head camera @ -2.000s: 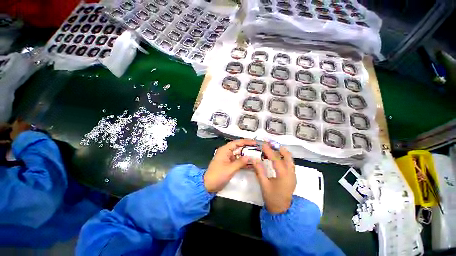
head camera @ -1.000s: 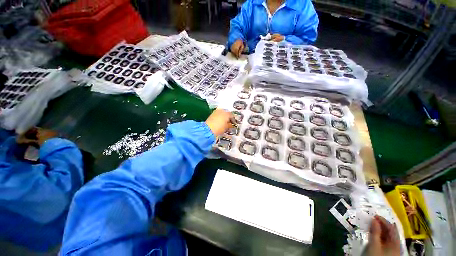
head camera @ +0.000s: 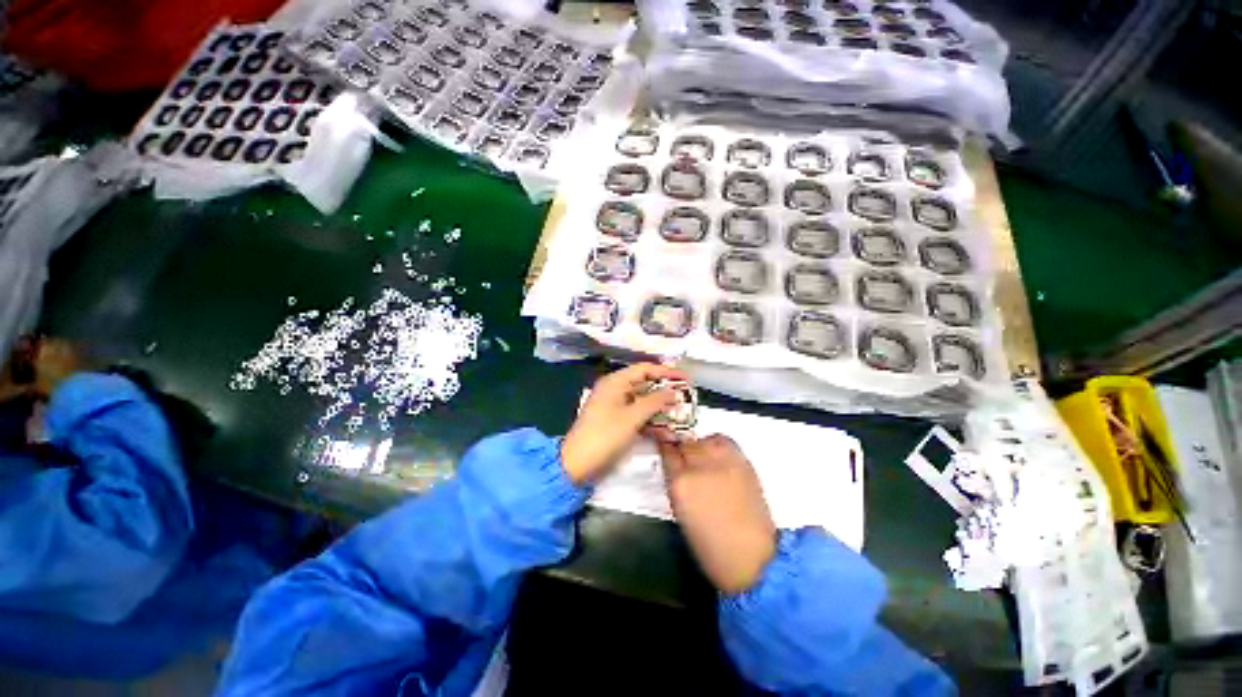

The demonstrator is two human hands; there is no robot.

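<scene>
My left hand (head camera: 620, 419) holds a rounded-square watch case (head camera: 674, 406) in its fingertips, above a flat white sheet (head camera: 804, 477). My right hand (head camera: 718, 497) touches the lower edge of the case with its fingers; whether it holds a small piece is hidden. Behind the hands lies a white blister tray (head camera: 545, 293) with rows of similar cases. One pocket in its second row from the front, second from the left, has no case.
A loose heap of tiny white bits (head camera: 395, 357) lies left. White cut-out strips (head camera: 1076, 586) and a yellow bin (head camera: 1120, 436) with tools are right. A tray stack (head camera: 831, 89) and more trays (head camera: 463, 82) lie behind. Another person's blue sleeve (head camera: 102, 477) is far left.
My left hand has come back from the tray to above the white sheet, now with a case. My right hand has moved left from the white strips to the case. The view has tilted down.
</scene>
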